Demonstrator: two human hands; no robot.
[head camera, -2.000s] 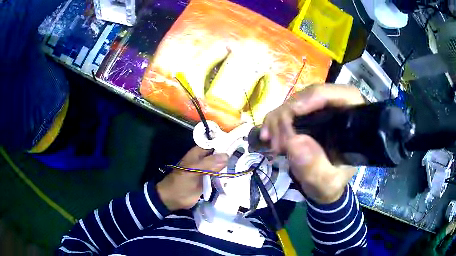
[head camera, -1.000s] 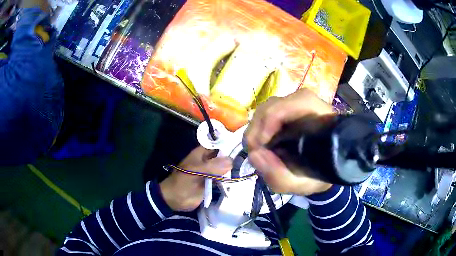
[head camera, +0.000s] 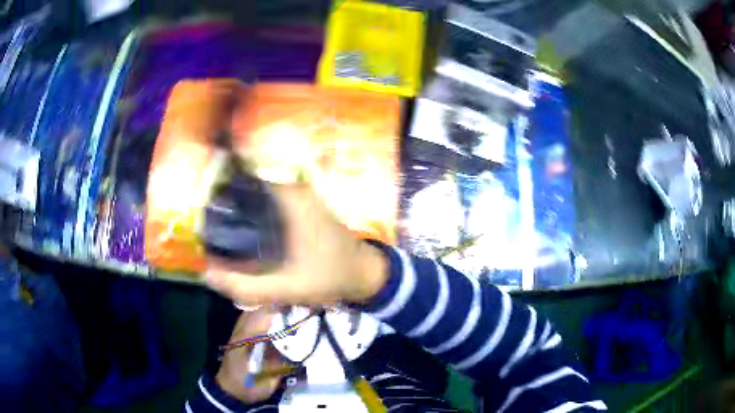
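The white plastic housing (head camera: 324, 367) is held low at the lap, below the bench edge, with thin coloured wires and a yellow-ended cable hanging from it. My left hand (head camera: 251, 363) grips its left side. My right hand (head camera: 310, 250) is closed around the black electric screwdriver (head camera: 242, 222), over the front of the orange pad (head camera: 355, 153). The view is blurred, and the screwdriver's tip cannot be made out. My right hand hides the upper part of the housing.
The yellow screw tray (head camera: 375, 48) is behind the pad. A silver-white box (head camera: 459, 125) stands to its right. A white part (head camera: 673, 173) lies far right and another white part (head camera: 18, 173) far left. The bench edge curves across the front.
The view has turned, so the bench lies straighter and the pad sits further left. My right hand and the screwdriver have moved left relative to the pad. My left hand still holds the housing.
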